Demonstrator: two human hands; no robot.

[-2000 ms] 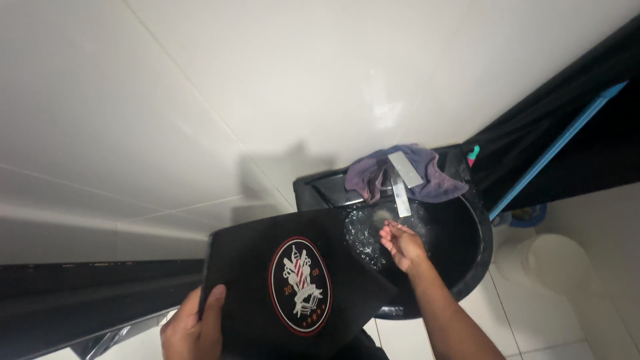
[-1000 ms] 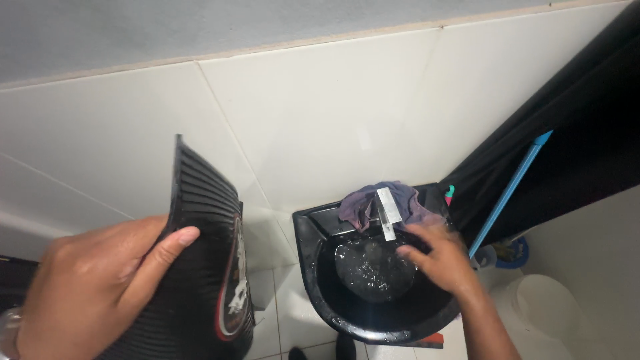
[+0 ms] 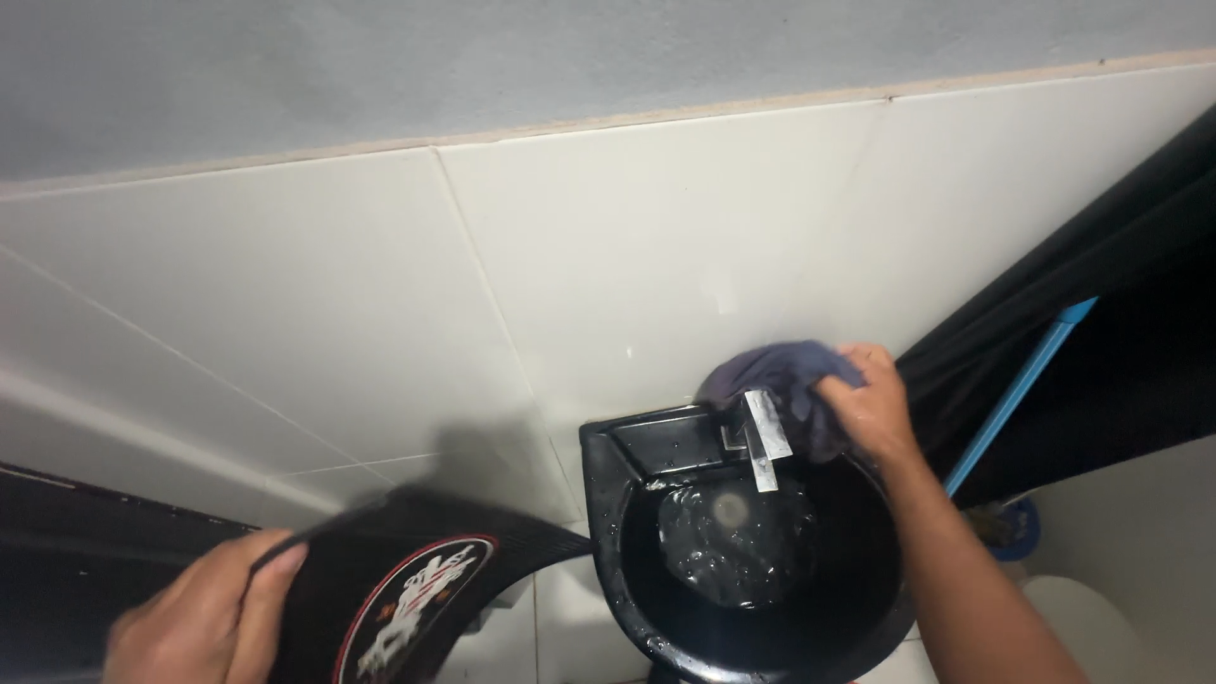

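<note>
My left hand (image 3: 204, 608) grips the edge of a flexible black mat (image 3: 380, 570) with ribbed parts and an oval red-and-white emblem. The mat's far end reaches the left side of a black washbasin (image 3: 655, 608). My right hand (image 3: 869, 399) is closed on a bunched purple-grey cloth (image 3: 779, 366), behind and right of a flat silver faucet (image 3: 768, 427). Part of the cloth still lies around the faucet's base. Water with bubbles shows in the bowl near the drain.
A white tiled wall (image 3: 665, 256) rises behind the basin. To the right are black fabric (image 3: 959, 370), a blue pole (image 3: 1026, 394), a blue container (image 3: 1021, 537) and a white rounded object (image 3: 1083, 617) low down. White floor tiles (image 3: 494, 646) show below.
My right hand has moved from over the bowl and faucet to the cloth and taken hold of it, bunching it up. The mat, upright a second ago, now slants toward the basin.
</note>
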